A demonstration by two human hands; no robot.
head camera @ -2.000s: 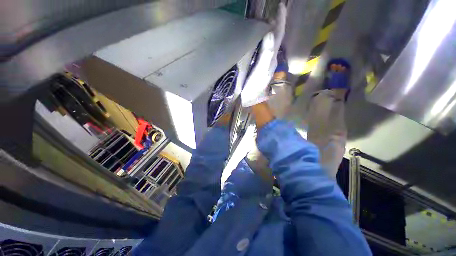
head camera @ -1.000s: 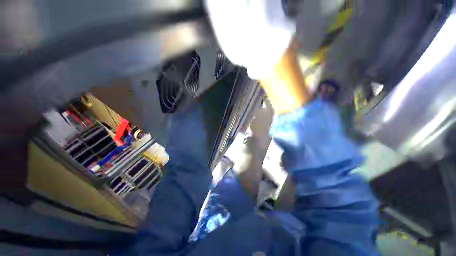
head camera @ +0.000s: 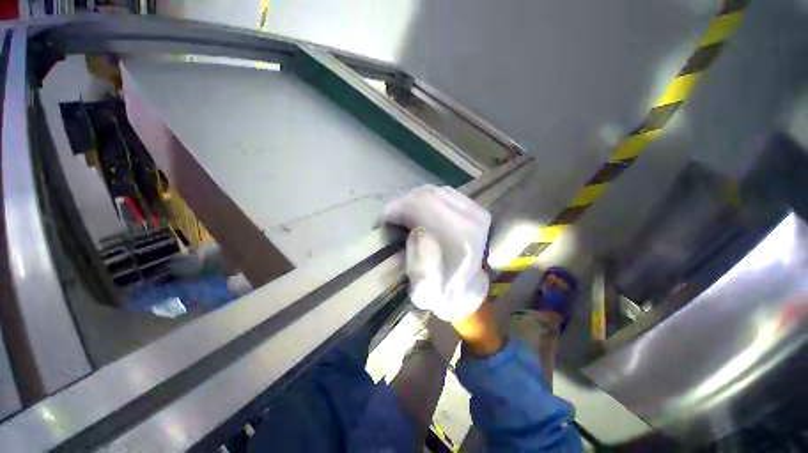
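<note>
A silver-grey metal case (head camera: 266, 142) lies inside an aluminium-edged frame, its broad face up and a brown side facing left. My right hand (head camera: 440, 243), in a white glove, is at the case's near right corner, over the aluminium rail (head camera: 221, 345). Its fingers are curled and partly blurred; whether they grip the case or the rail cannot be told. My left sleeve shows below the rail, but my left hand is not visible.
A dark green strip (head camera: 372, 115) runs along the case's far right side. Yellow-black floor tape (head camera: 620, 164) crosses the grey floor. A shiny metal surface (head camera: 709, 327) is at right. My shoe (head camera: 556, 290) is beside the tape. Racked items (head camera: 142, 257) show through the frame at left.
The view has shifted to show the case's broad face and the rail. The fans are out of sight. My gloved hand has come down from the top of the picture to the case's corner.
</note>
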